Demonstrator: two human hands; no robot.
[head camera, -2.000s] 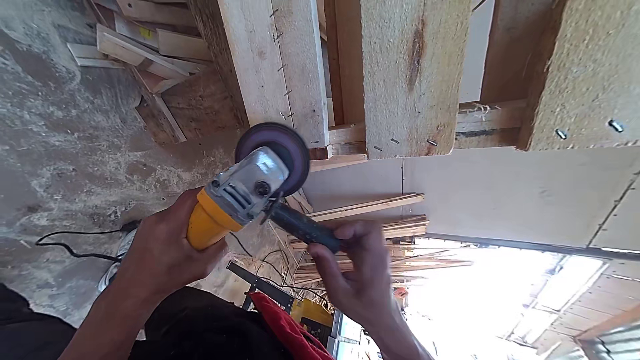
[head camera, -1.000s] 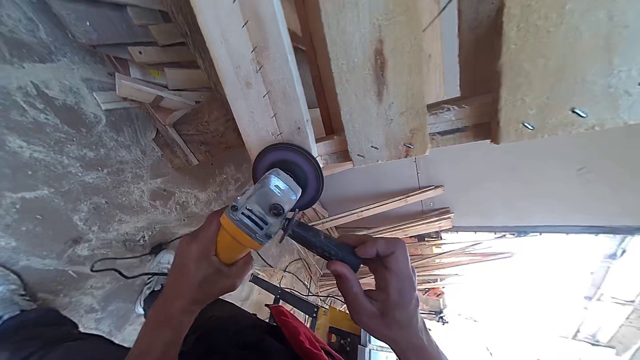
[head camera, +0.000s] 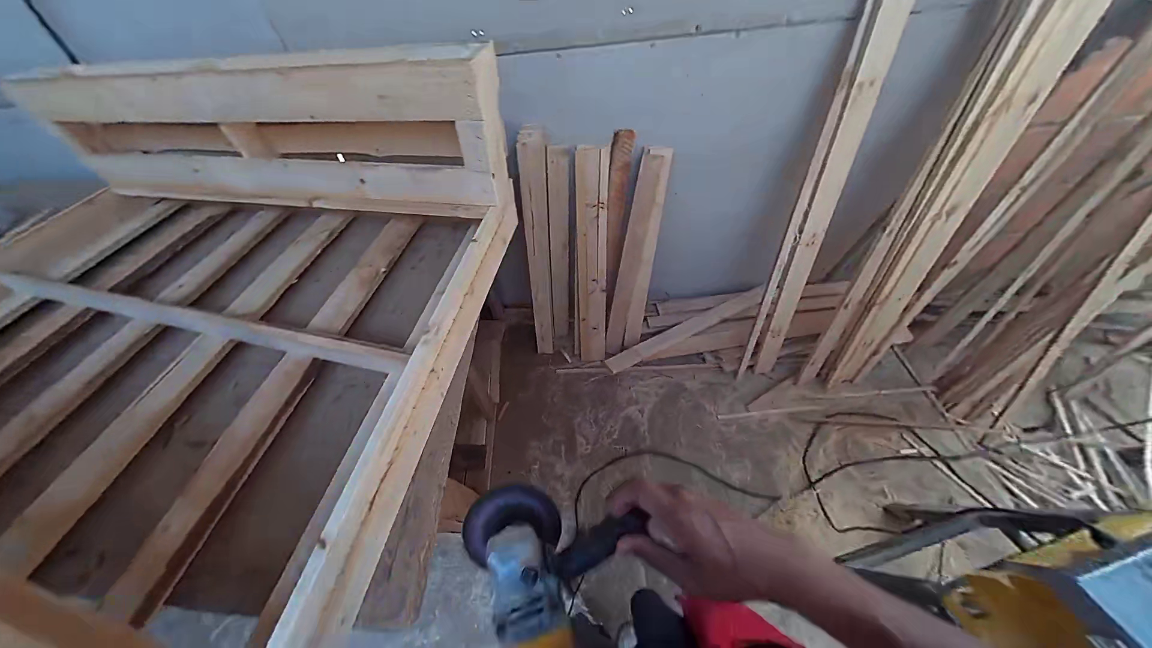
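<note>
An angle grinder [head camera: 526, 585] with a dark round disc [head camera: 511, 522] is at the bottom middle, its metal head facing up and a bit of its yellow body cut off by the lower edge. My right hand [head camera: 670, 531] is closed around the grinder's black side handle. My left hand lies outside the picture. Just left of the disc, with a gap between them, runs the side rail [head camera: 396, 432] of a slatted wooden bed frame. The frame's headboard [head camera: 270, 94] stands at the upper left.
Short boards [head camera: 589, 252] lean on the grey wall [head camera: 711, 171]; long planks [head camera: 954, 198] lean farther right. Offcuts [head camera: 720, 333] lie at the wall's foot. A black cable [head camera: 675, 454] loops over the dusty floor. A yellow and black machine [head camera: 1008, 594] stands at the lower right.
The view has swung widely, now showing the bed frame and wall. The disc, earlier at the end of a pale board, is now apart from the wood. My left hand has left the picture.
</note>
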